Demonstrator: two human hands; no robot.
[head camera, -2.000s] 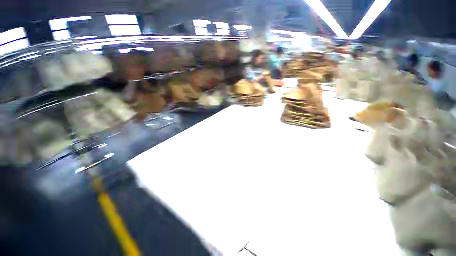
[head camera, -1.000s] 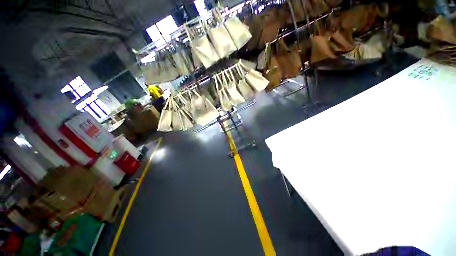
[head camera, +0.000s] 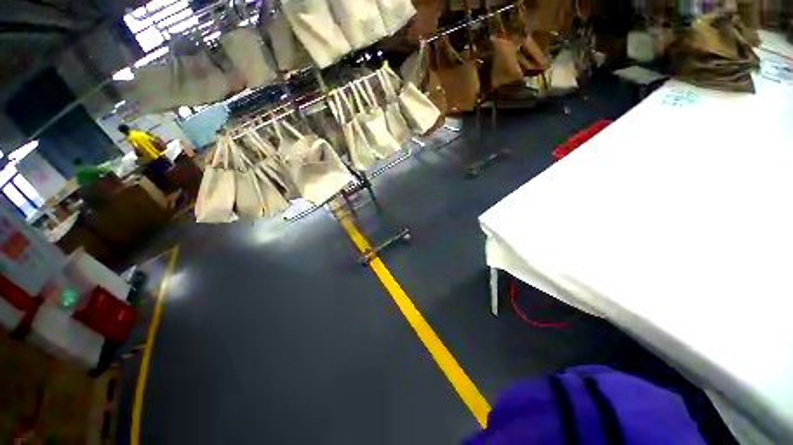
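Neither of my hands is in the picture. A purple sleeve or garment with dark stripes (head camera: 600, 408) shows at the bottom edge, right of centre, with no hand visible. A long white table (head camera: 643, 226) lies nearest on the right. A pile of brown bags or bag parts (head camera: 717, 56) sits on its far end. Beige tote bags (head camera: 317, 169) hang by their handles from a rack ahead.
Brown bags (head camera: 456, 83) hang on a rack farther back. A yellow floor line (head camera: 417, 322) runs up the grey aisle. A red bin (head camera: 104, 315) and brown cartons (head camera: 52, 391) stand left. A person in yellow (head camera: 146, 146) is far left. A red crate (head camera: 583, 139) is beyond the table.
The view has swung left from along the table to the aisle, and the hanging beige bags now look nearer. More of the purple garment has come in at the bottom.
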